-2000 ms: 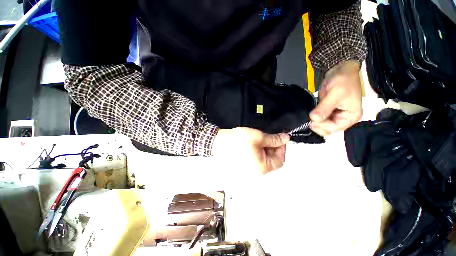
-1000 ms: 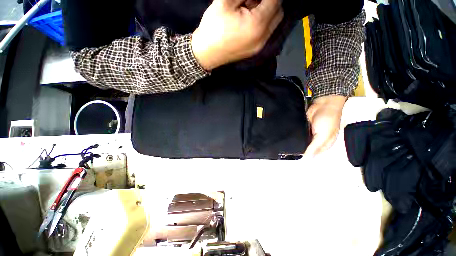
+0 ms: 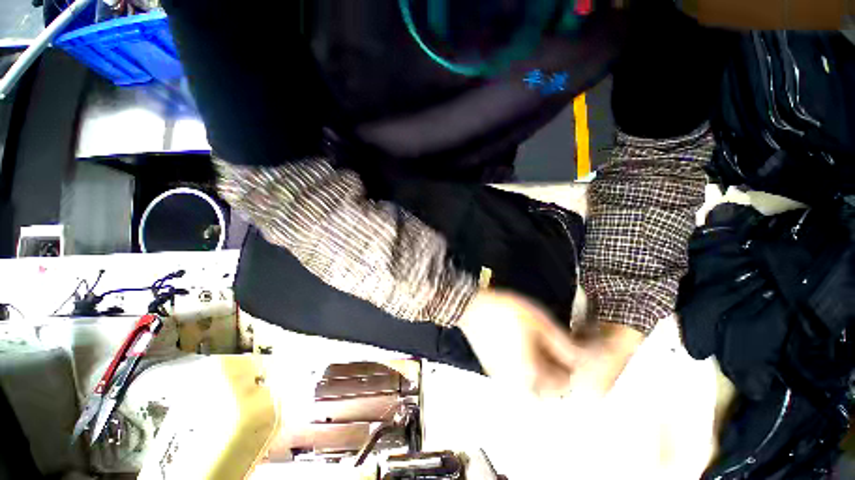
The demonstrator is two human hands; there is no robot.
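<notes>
A large flat black cloth panel (image 3: 347,295) with rounded corners lies aslant in front of me, partly under my right sleeve. A small yellowish label (image 3: 485,277) shows near its middle, and a pale line runs along its far-right edge. My right hand (image 3: 516,342), on the picture's left, is blurred and reaches over the panel's lower right part. My left hand (image 3: 611,354), on the picture's right, is washed out by glare. The hands meet or overlap at the panel's lower right corner. Fingers and anything between them cannot be made out.
The sewing machine (image 3: 211,412) is at lower left, with red-handled snips (image 3: 122,366) and dark threads. Crumpled black pieces (image 3: 769,291) lie at right, below stacked black panels (image 3: 797,112). A blue crate (image 3: 127,47) is at upper left. A dark-clothed torso fills the top.
My right hand has come down from the chest to meet my left hand. My left hand has moved lower in the picture. The panel has tilted, its right part lower. The torso has shifted.
</notes>
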